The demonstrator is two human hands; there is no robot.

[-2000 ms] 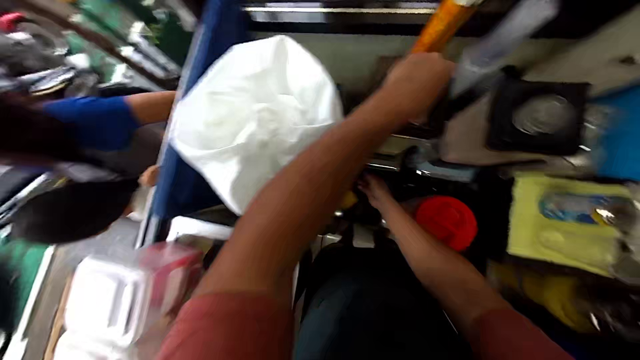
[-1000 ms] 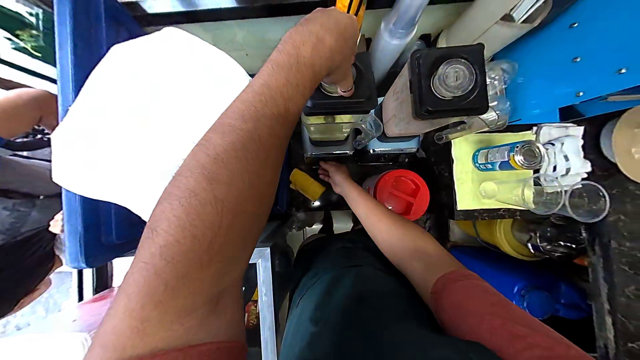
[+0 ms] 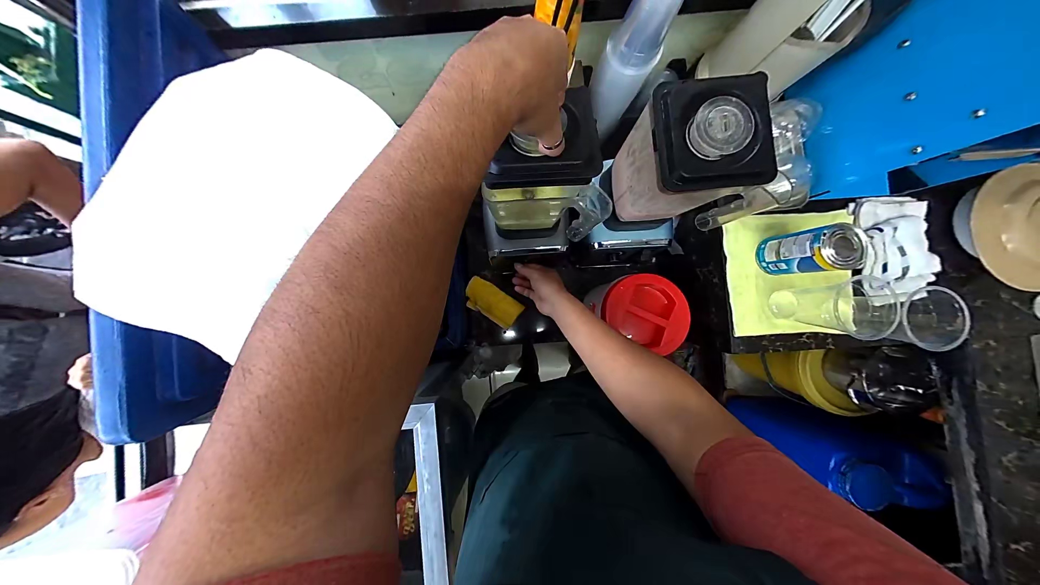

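A blender with a black lid (image 3: 583,138) and pale yellow-green liquid in its jar stands in front of me. On top of that lid presses my left hand (image 3: 520,77), a ring on one finger; its grip on the lid's clear cap is partly hidden. My right hand (image 3: 540,286) touches the lower front of the blender's base (image 3: 526,237), fingers slightly bent. Close to it lie a yellow cloth (image 3: 494,301) and a container with a red lid (image 3: 647,314). A second blender with a black lid (image 3: 715,134), its jar holding a pinkish-brown mixture, stands to the right.
At left, a white sack or cloth (image 3: 203,203) covers part of a blue bin (image 3: 114,366). Stacked clear cups (image 3: 638,41) stand behind the blenders. A can (image 3: 812,249) and clear cups (image 3: 861,309) lie on a yellow cloth at right. Another person is at the left edge.
The view has shifted strongly since two seconds ago. Over the last second, my left hand stays on the blender lid and my right hand stays by its base.
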